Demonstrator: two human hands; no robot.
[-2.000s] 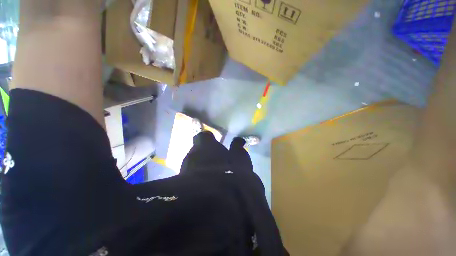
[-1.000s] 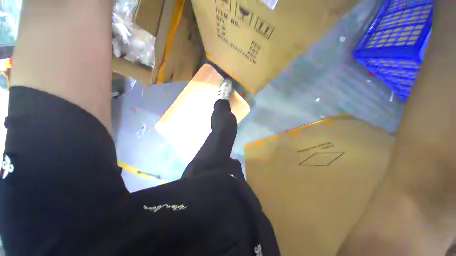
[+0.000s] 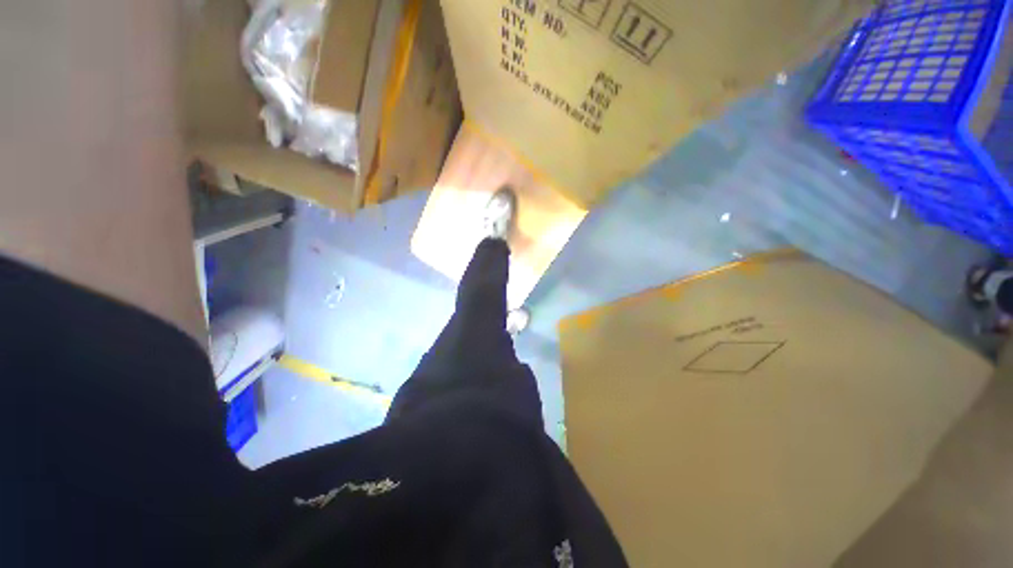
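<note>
Neither of my hands is in view. One bare forearm (image 3: 100, 133) runs up the left side and out at the top edge; part of the other arm (image 3: 944, 488) shows at the lower right. A large brown carton panel (image 3: 733, 433) stands close at the lower right, with a printed outline on it. Another brown carton (image 3: 644, 111) with black print and handling symbols is at the top centre. An open carton (image 3: 417, 133) at the upper left holds crumpled clear plastic (image 3: 294, 89).
A tan low platform (image 3: 444, 216) lies on the blue-grey floor, with one of my shoes (image 3: 501, 211) on it. A blue lattice crate (image 3: 905, 111) is at the upper right. A shelf (image 3: 250, 227) and a yellow floor line (image 3: 333, 381) are at the left. A dark object is at the right edge.
The view has shifted and turned. One shoe is now on the tan platform, as it was one second ago, and a second shoe shows beside it. More of the blue crate shows than two seconds ago.
</note>
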